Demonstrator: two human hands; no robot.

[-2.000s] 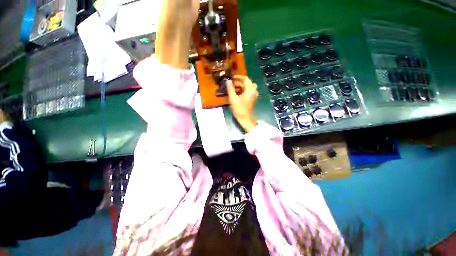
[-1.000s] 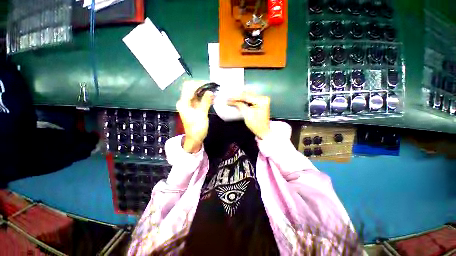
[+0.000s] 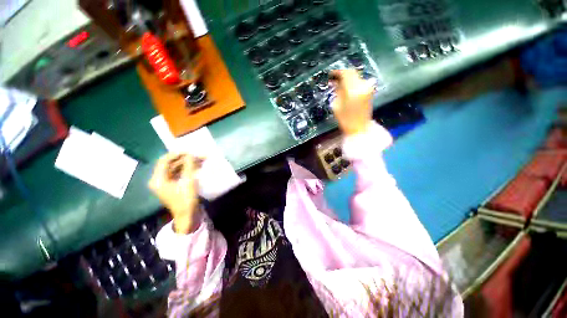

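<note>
My left hand (image 3: 177,186) is over the front edge of the bench, fingers curled around a dark round unit (image 3: 179,168), partly hidden and blurred. A white sheet (image 3: 217,176) lies beside it. My right hand (image 3: 353,102) is over the front right part of the clear plastic tray (image 3: 303,144), which holds rows of round black units. Its fingertips are at the tray pockets; blur hides whether they hold a unit. The toggle press stands on an orange base (image 3: 222,110), its red handle (image 3: 160,59) lowered towards the front. A dark round part (image 3: 195,94) is at the fixture.
A control box (image 3: 81,59) with red digits is at the back left. Note paper (image 3: 96,163) lies left of the press. A second clear tray (image 3: 419,31) is at the back right. A tan box (image 3: 334,159) with dark rounds and a lower tray (image 3: 127,258) are below the bench edge.
My right hand has moved from beside my left hand to the tray at the right. My left hand still holds the dark unit near the white sheet. The view has turned right and tilted.
</note>
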